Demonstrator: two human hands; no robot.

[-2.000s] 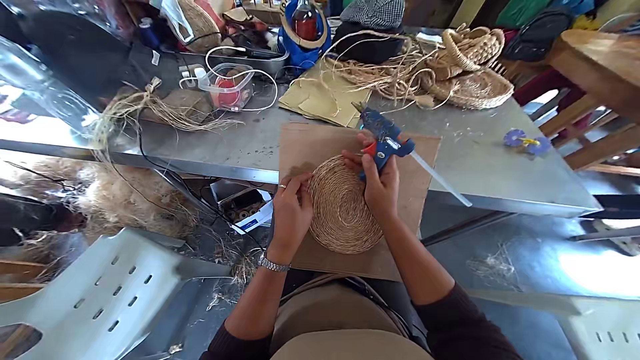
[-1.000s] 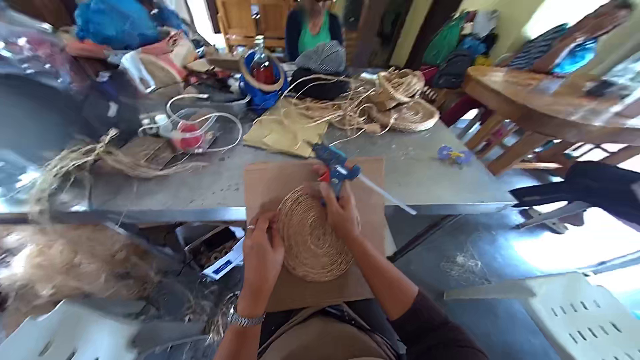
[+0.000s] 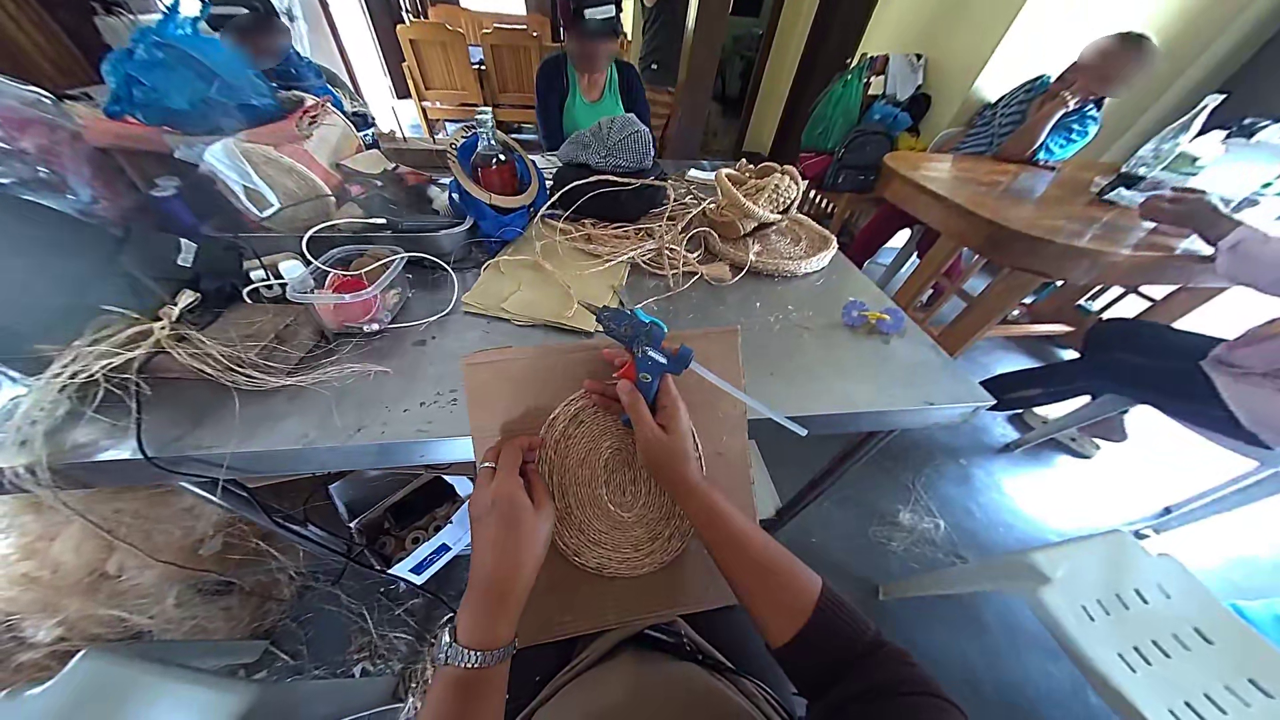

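Observation:
A round coiled mat of braided natural fibre (image 3: 618, 490) lies on a cardboard sheet (image 3: 590, 622), which overhangs the metal table's near edge. My left hand (image 3: 508, 505), with a ring and a wristwatch, pinches the mat's upper left rim. In my right hand (image 3: 655, 425) is a blue hot glue gun (image 3: 645, 350) with a red trigger; its nozzle points up and left, and a translucent glue stick (image 3: 748, 398) juts out of its back. The fingers of that hand are over the mat's top edge.
Brown paper sheets (image 3: 545, 280), loose fibre strands (image 3: 630, 240) and woven baskets (image 3: 780, 240) lie beyond the cardboard. At left are a plastic tub (image 3: 355, 300) with a white cable and a fibre bundle (image 3: 190, 350). Several people sit farther back and right. Plastic chairs (image 3: 1140, 620) stand near me.
The view has tilted up and shows more of the room. My right hand still holds the glue gun, and my left hand is still at the mat's left rim.

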